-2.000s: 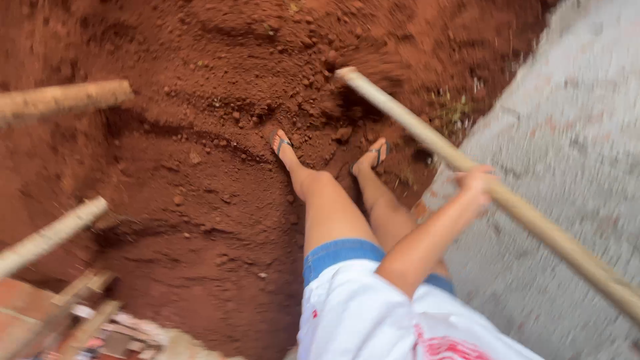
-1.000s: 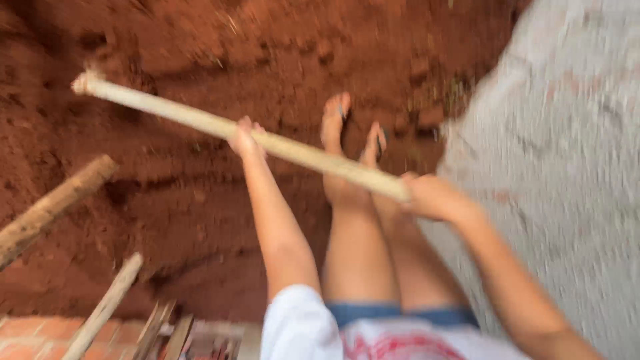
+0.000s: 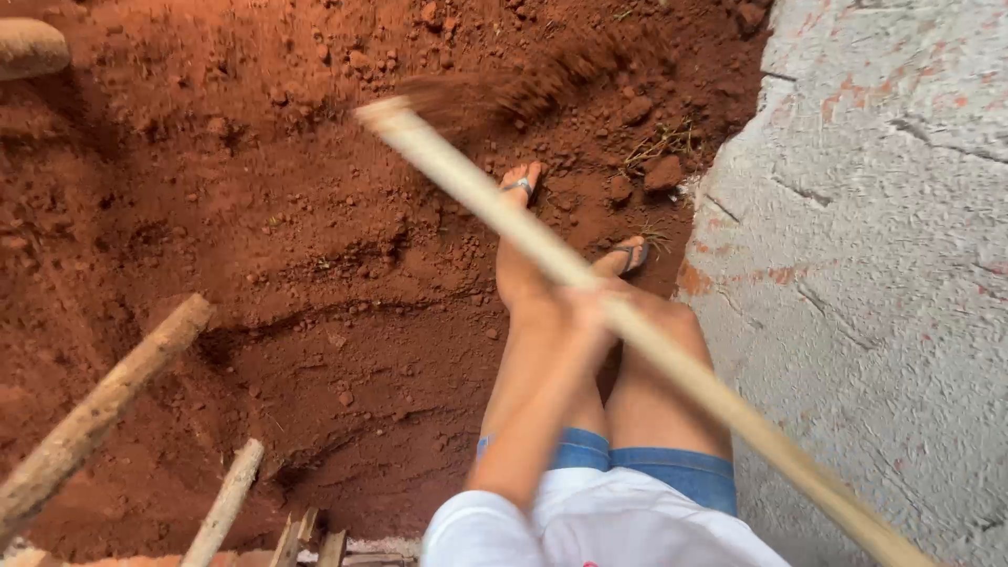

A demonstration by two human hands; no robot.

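My left hand (image 3: 591,311), blurred by motion, is closed around the middle of a long pale wooden handle (image 3: 488,201). The handle slants from the upper middle of the view down to the lower right, crossing above my legs. At its upper end, a blurred dark reddish shape lies over the loose red soil (image 3: 378,260); whether it is a tool head or moving dirt I cannot tell. My right hand is outside the view, and so is the handle's lower end.
A rough grey plastered wall (image 3: 850,260) rises along the right. Wooden poles (image 3: 102,409) jut in at the left, with broken boards (image 3: 331,547) at the bottom. Clods (image 3: 663,173) and dry grass lie near my sandalled feet (image 3: 630,256).
One second ago both hands were on the handle in view; now only the left shows. The handle has swung, its upper end shifting right and its other end reaching the lower right.
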